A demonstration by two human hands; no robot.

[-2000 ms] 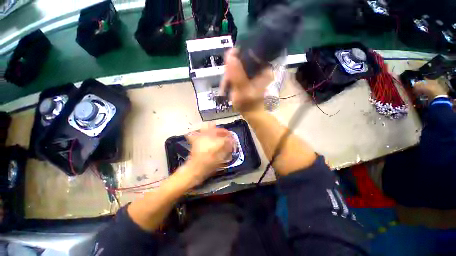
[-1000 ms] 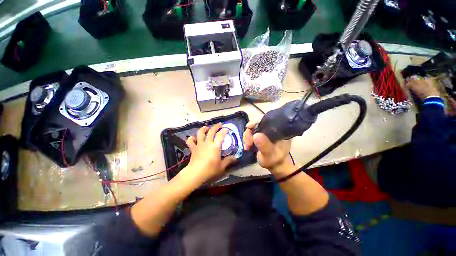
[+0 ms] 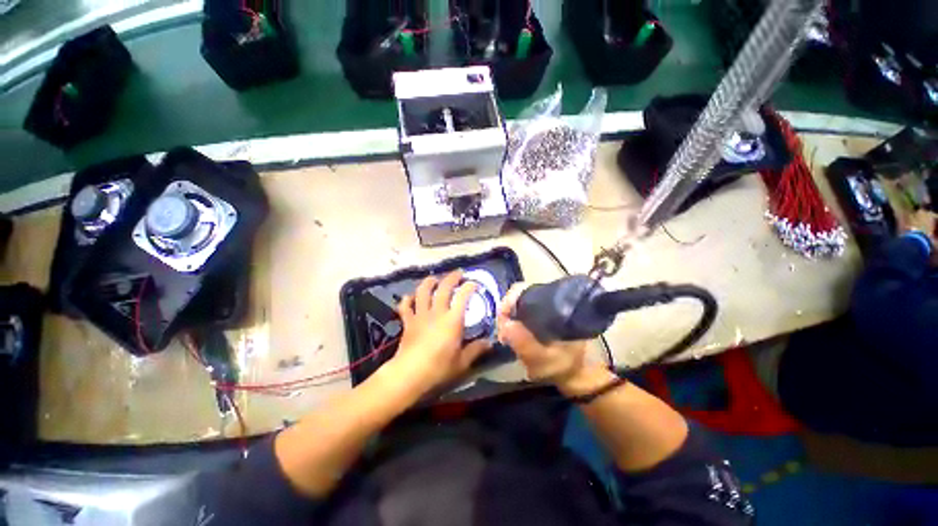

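Observation:
A black cabinet front shell [image 3: 372,294] lies on the bench in front of me. A silvery speaker driver [image 3: 479,308] sits in its right part. My left hand [image 3: 436,327] rests on the driver's left side, fingers spread over it, pressing or steadying it. My right hand [image 3: 545,349] is closed around the black electric screwdriver [image 3: 561,306], at the driver's right edge. The screwdriver's tip is hidden by my right hand. Its cord loops out to the right. A spring hanger [image 3: 710,123] reaches down to it. Red lead wires [image 3: 298,385] trail left from the shell.
The screw feeder [image 3: 451,154] stands behind the shell, with a bag of screws [image 3: 555,170] beside it. Stacked shells with drivers [image 3: 165,241] lie left. A red wire bundle [image 3: 797,195] lies right. Rear shells [image 3: 386,46] stand on the green belt [image 3: 314,103]. A neighbour's sleeve [image 3: 893,298] is far right.
The screwdriver came down from over the feeder to the driver's right edge. My left hand spread onto the driver. In the last second the screwdriver shifted slightly, and the spring now hangs lower.

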